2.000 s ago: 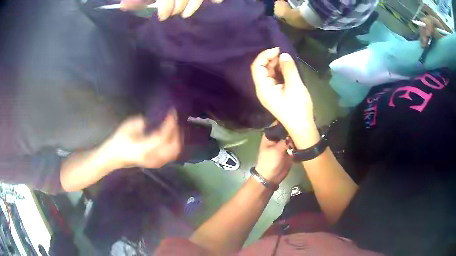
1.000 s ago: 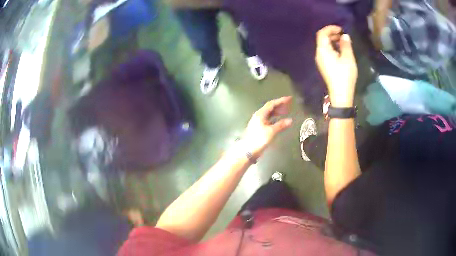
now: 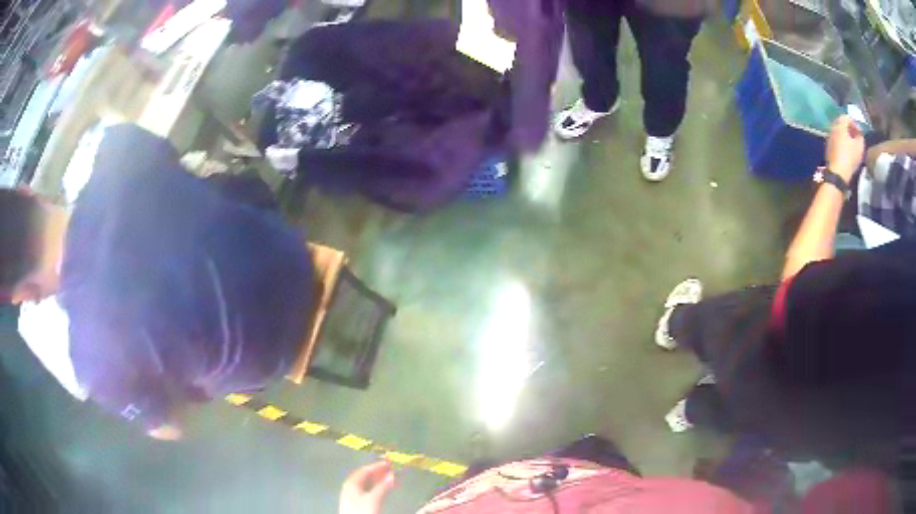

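Note:
My left hand is small at the bottom edge, partly cut off, with its fingers a little apart and nothing seen in it. My right hand is not in view. A dark purple garment bundle lies heaped ahead, with a clear packet on its left side and a blue basket showing under its right. More purple cloth hangs beside it, in front of a standing person. A white paper shows at the bundle's top edge.
A person in dark blue sits at left on a wooden-topped stool. A person in black stands at right, arm raised near a blue crate with teal cloth. Yellow-black tape crosses the green floor.
The view has shifted back and widened. My left hand has dropped from mid-view to the bottom edge. The watch-wearing hand of the person in black has moved right, towards the blue crate.

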